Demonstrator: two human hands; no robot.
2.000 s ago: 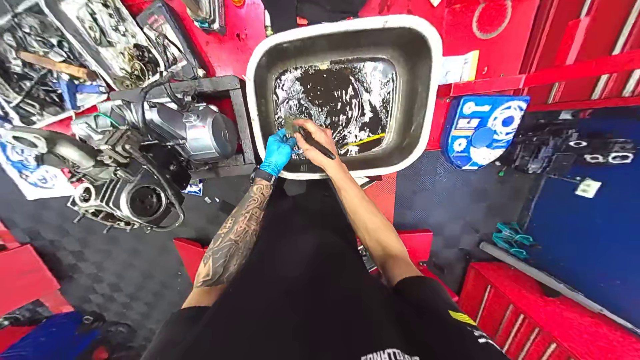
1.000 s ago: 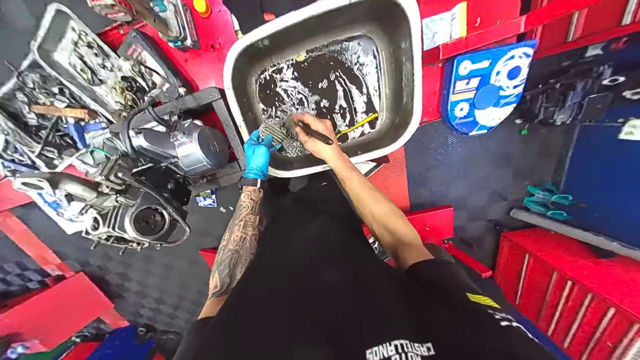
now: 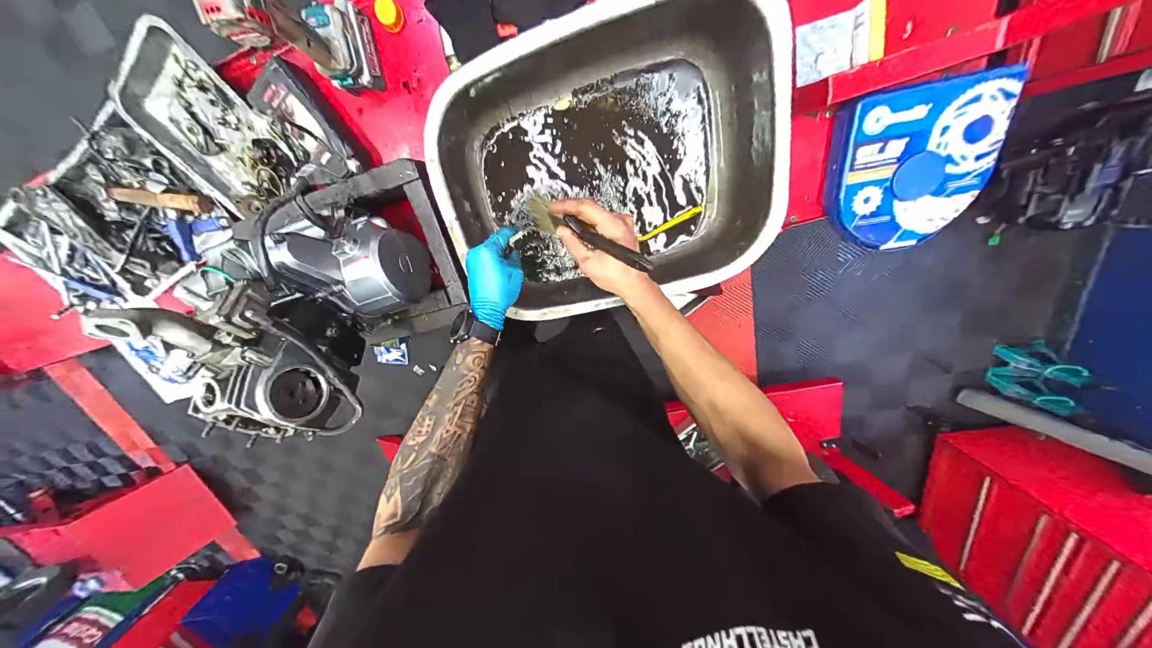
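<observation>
A wash basin with a pale rim holds dark, glossy liquid. My right hand, ungloved, grips a brush with a dark handle and pale bristles over the basin's near left part. My left hand, in a blue glove, is at the left near corner of the basin and pinches a small metal part close to the bristles; its shape is mostly hidden. A yellow stick-like item lies in the basin, right of my right hand.
Left of the basin stand an engine with a silver cover and an open engine casing. Beyond them, a metal tray holds loose parts. A blue printed case or panel is to the right, above a red drawer cabinet.
The brush and both hands stay at the basin's near left part. A gray, ridged part that showed beside the bristles one second ago is now mostly hidden. The view has shifted somewhat.
</observation>
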